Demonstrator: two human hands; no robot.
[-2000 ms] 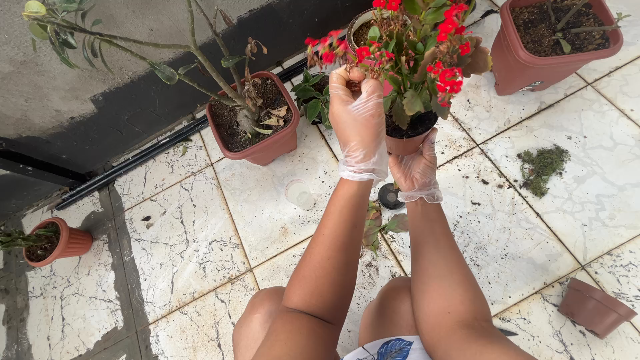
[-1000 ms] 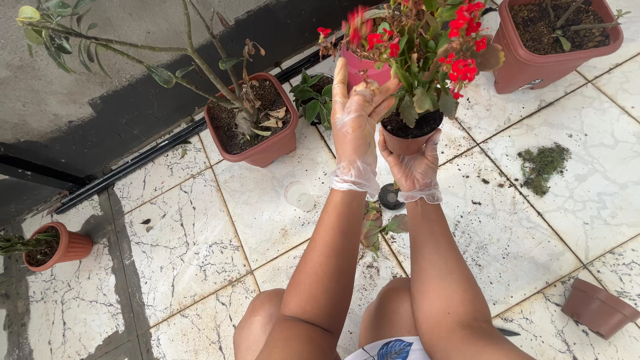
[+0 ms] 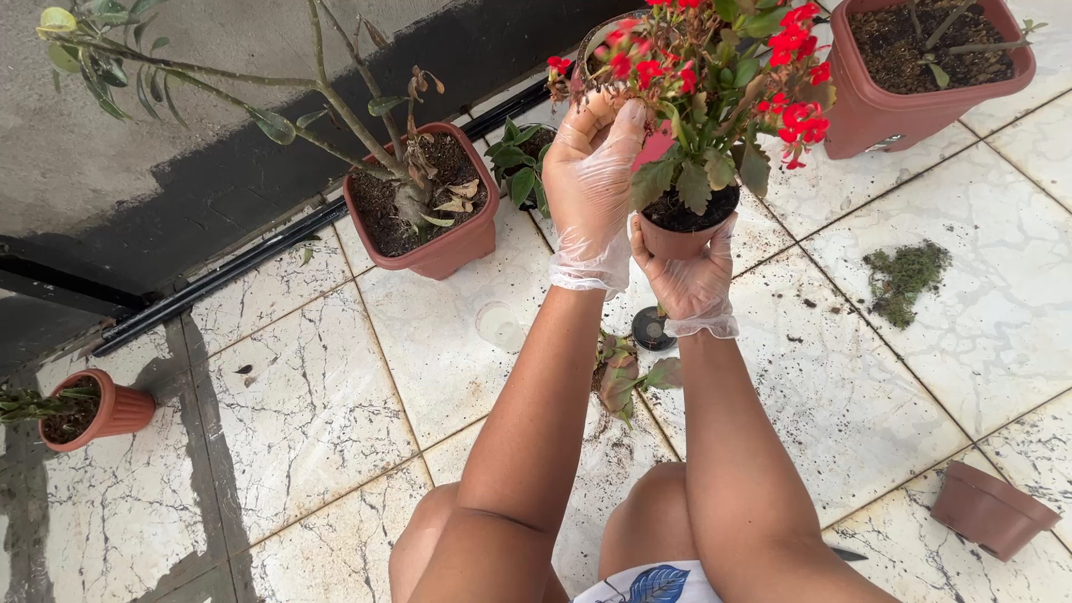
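Note:
Both my hands wear thin clear plastic gloves. My right hand [image 3: 693, 276] grips a small brown plastic pot [image 3: 688, 238] from below and keeps it upright above the floor. Dark soil fills the pot, and a kalanchoe with red flowers [image 3: 802, 126] and green, partly browned leaves grows from it. My left hand [image 3: 593, 163] is at the plant's left side, fingers curled and thumb pressed against them, on a cluster of withered flower stems [image 3: 599, 94]. The fingertips are partly hidden among the blooms. Cut leaves [image 3: 621, 378] lie on the tiles under my forearms beside a small black round dish [image 3: 651, 328].
A square pot with a thick-stemmed plant [image 3: 452, 251] stands by the wall, near a small leafy plant [image 3: 521, 167]. A large square pot [image 3: 904, 126] is at upper right, a tipped brown pot [image 3: 992, 509] at lower right, moss [image 3: 906, 280] on the tiles, and a ribbed pot [image 3: 126, 410] at left.
My left hand, spread with its fingers apart a second ago, has closed on the withered stems at the plant's left side. My right hand still holds the pot.

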